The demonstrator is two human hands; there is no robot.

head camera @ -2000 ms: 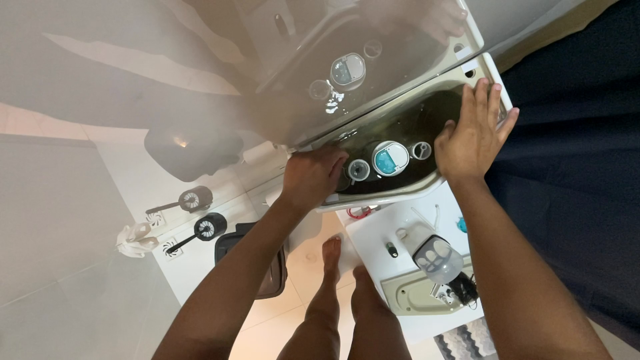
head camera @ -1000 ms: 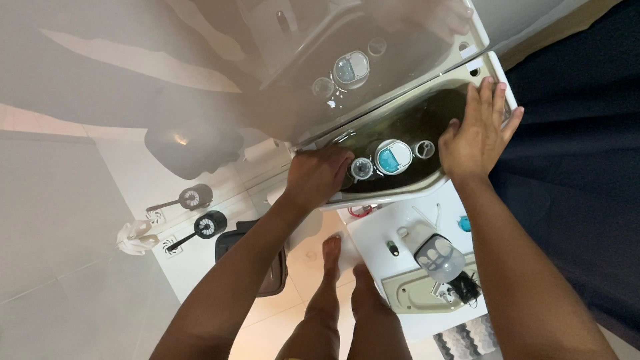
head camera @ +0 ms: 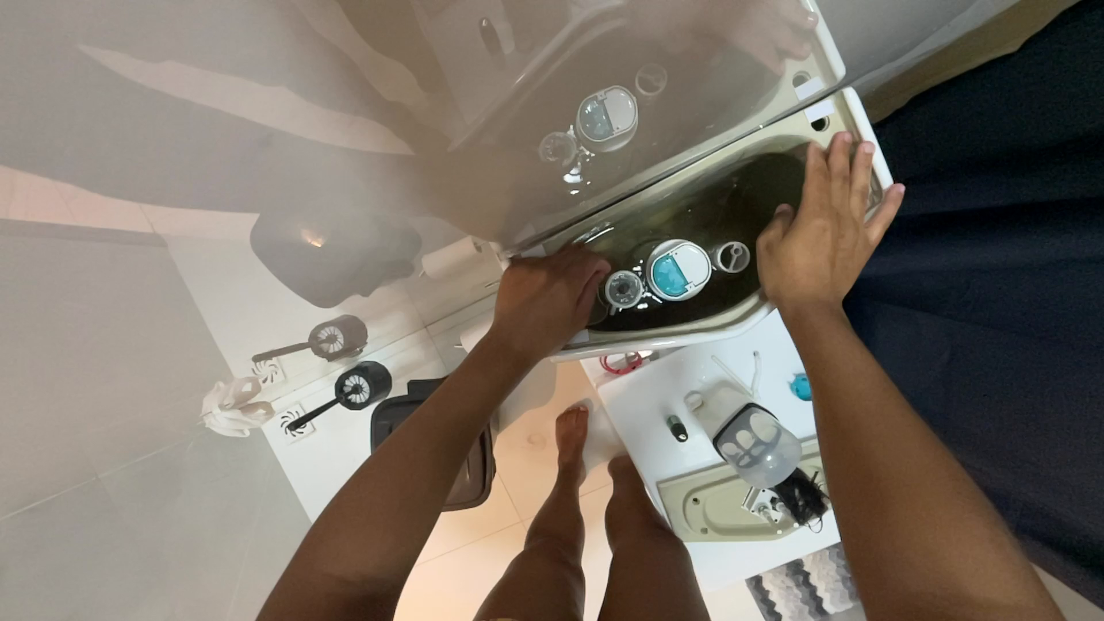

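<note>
An uncovered toilet cistern [head camera: 742, 321] holds dark water, with a flush valve [head camera: 679, 270] topped by a white and teal button rising from its middle. Clear round plastic parts stand on either side of the valve. Bent over the cistern's left end is my left hand [head camera: 552, 293]; its fingertips are hidden inside, so its grip cannot be made out. My right hand [head camera: 819, 224] lies across the right end, fingers apart, fingertips by the rim near a hole and thumb toward the water. It holds nothing.
A glossy wall behind the cistern mirrors it. Below right, a white surface [head camera: 638, 414] carries the cistern lid [head camera: 690, 504], a clear plastic container [head camera: 759, 444] and a small dark bottle [head camera: 677, 429]. At left are a toilet brush [head camera: 362, 385] and a dark bin [head camera: 470, 483]. Dark fabric [head camera: 975, 259] hangs at right.
</note>
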